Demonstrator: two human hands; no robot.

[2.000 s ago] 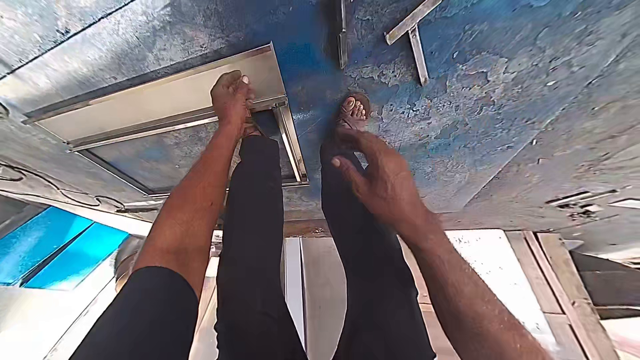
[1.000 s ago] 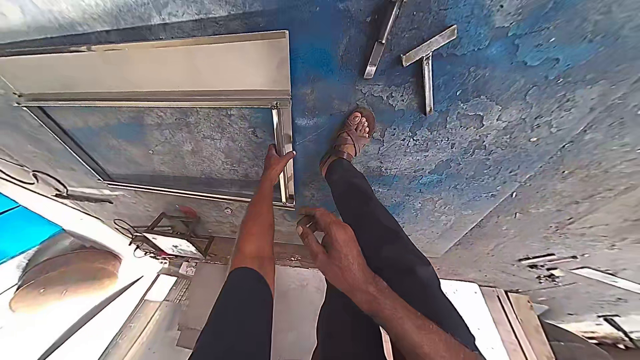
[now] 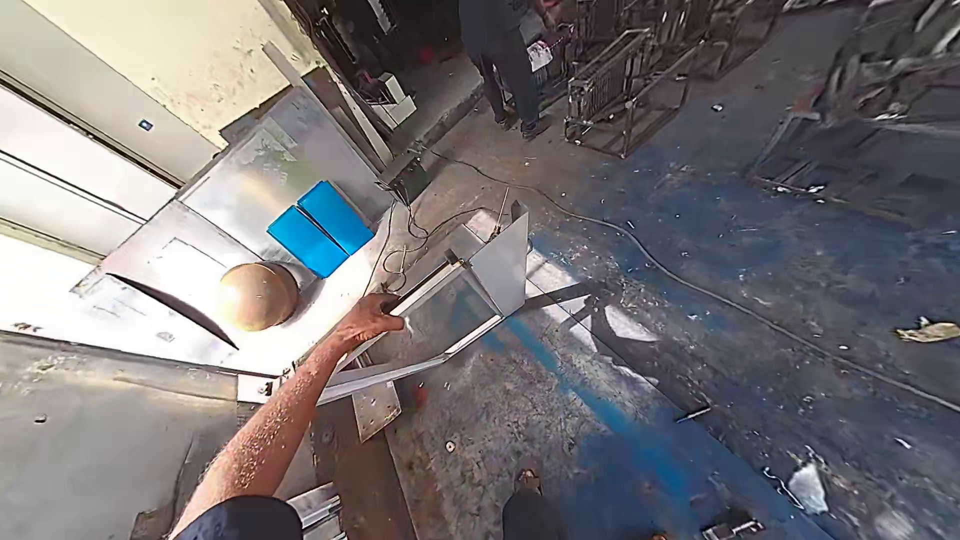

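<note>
My left hand is closed on one side of a rectangular metal frame, left of centre. The frame is held tilted over the floor, and the floor shows through its opening. A pale flat panel adjoins its far end. My left arm reaches up from the lower left. My right hand is out of view. One of my feet shows at the bottom centre.
Blue rectangular pieces and a round tan object lie on pale sheets at the left. A cable crosses the floor. A person stands at the top near metal racks. Scraps lie at the lower right.
The view has swung widely toward the workshop. The metal frame, low beside my feet earlier, is now tilted in my left hand. My right hand has left the view.
</note>
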